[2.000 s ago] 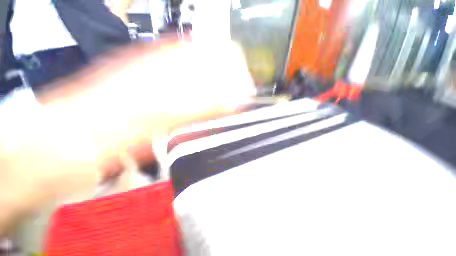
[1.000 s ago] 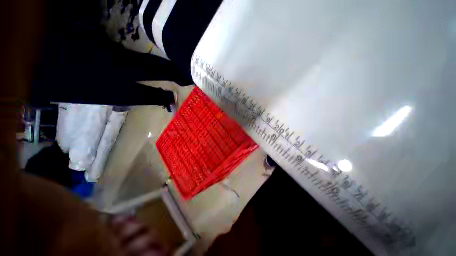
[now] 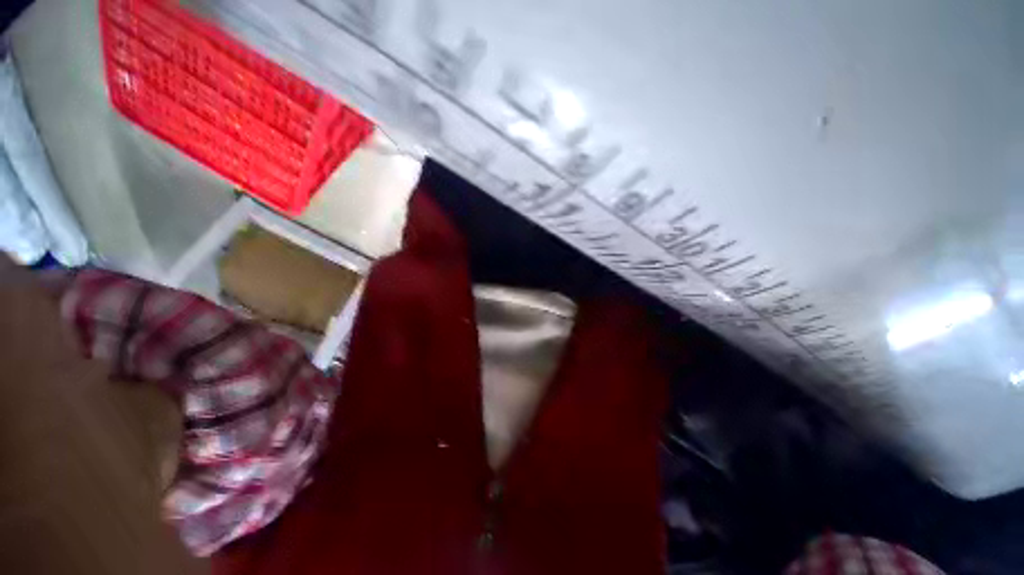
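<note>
The white machine table (image 3: pixel 786 146) lies nearest in front of me, tilted across the upper right, with a printed measuring scale (image 3: pixel 663 236) along its front edge. My left hand (image 3: pixel 84 438) is a large, blurred brown shape very close to the camera at the lower left. Its fingers cannot be made out, nor whether it holds anything. A red-and-white checked sleeve cover (image 3: pixel 241 416) is on that arm. Another checked sleeve cover (image 3: pixel 859 558) shows at the bottom right edge. My right hand is out of the picture. No garment being worked on can be made out.
A red slotted plastic basket (image 3: pixel 225 107) stands on the floor at the upper left. Below it is a pale frame around a brown panel (image 3: pixel 286 281). White cloth (image 3: pixel 34 180) is at the far left. My dark red cardigan (image 3: pixel 416 416) fills the lower middle, with dark cloth beside it.
The view has swung down towards my lap. The basket has shifted to the upper left, and the striped cloth has left the picture. My cardigan and both checked sleeve covers now show.
</note>
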